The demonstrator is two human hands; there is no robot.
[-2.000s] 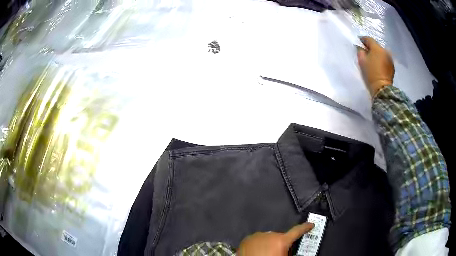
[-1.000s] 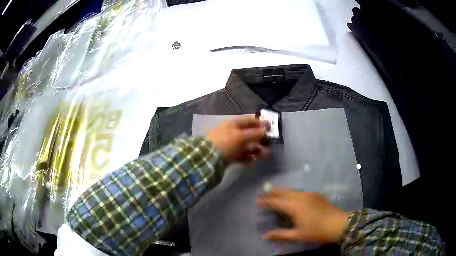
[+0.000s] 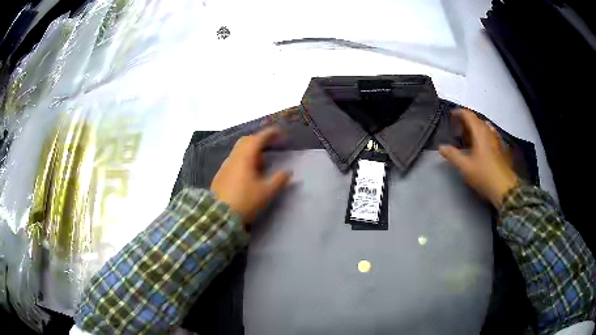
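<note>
A dark grey collared shirt (image 3: 287, 131) lies face up in front of me, collar away from me. A flat grey insert sheet (image 3: 314, 222) lies on its body below the collar. The hang tag (image 3: 368, 190), white with a barcode over a dark card, lies on the sheet under the collar. My left hand (image 3: 248, 173) hovers at the sheet's upper left corner, fingers apart. My right hand (image 3: 480, 157) is at the right shoulder, fingers apart and slightly blurred. Neither hand visibly holds anything.
Clear polybags with yellow print (image 3: 98, 170) are heaped on the left of the white table. A stack of white sheets (image 3: 366, 23) lies beyond the collar. A pile of dark garments (image 3: 555, 72) stands along the right edge.
The sheet now lies on the shirt, and the tag lies flat on it, let go by my left hand. My hands have moved apart, the right one up to the shoulder.
</note>
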